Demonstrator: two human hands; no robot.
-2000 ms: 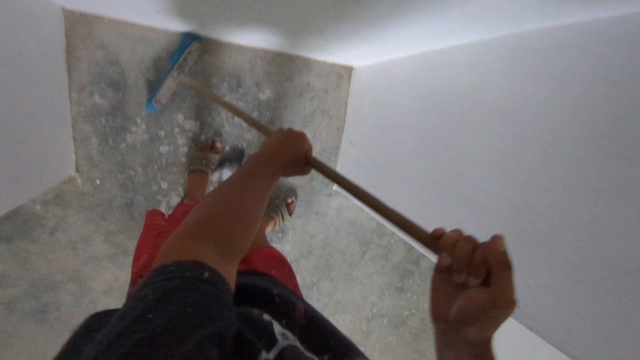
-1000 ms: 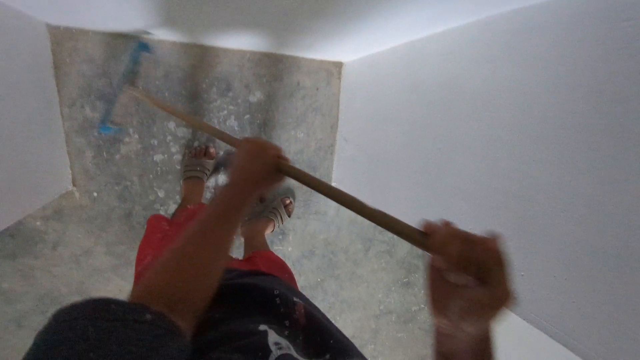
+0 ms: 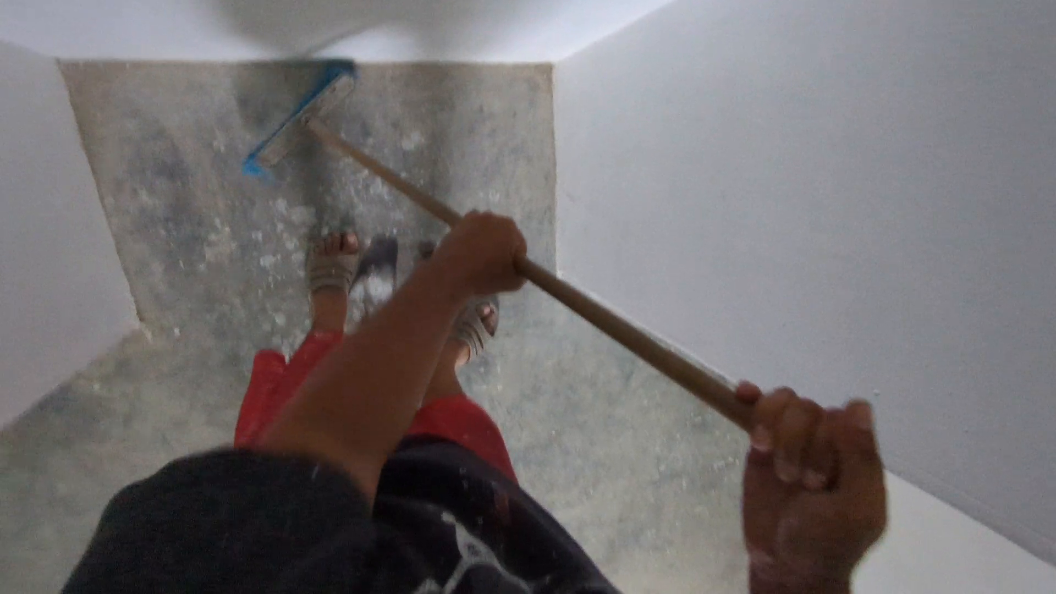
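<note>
A push broom with a long wooden handle (image 3: 635,330) slants from the lower right up to the far left of the floor. Its wide head (image 3: 305,120), with blue bristles along the far edge, lies diagonally on the concrete near the far wall. My left hand (image 3: 483,252) is closed around the middle of the handle, with the forearm crossing over my red shorts. At the handle's upper end, my right hand (image 3: 813,454) is wrapped around the wood near the right wall.
Pale walls rise on the left (image 3: 58,231), ahead (image 3: 462,29) and on the right (image 3: 808,190). White specks and patches mark the grey concrete floor (image 3: 610,462). My sandalled feet (image 3: 332,268) stand below the handle, behind the broom head.
The broom head moved left and slightly toward my feet between the two earlier frames. It is now back closer to the far wall and farther right. Both hands have kept hold of the handle.
</note>
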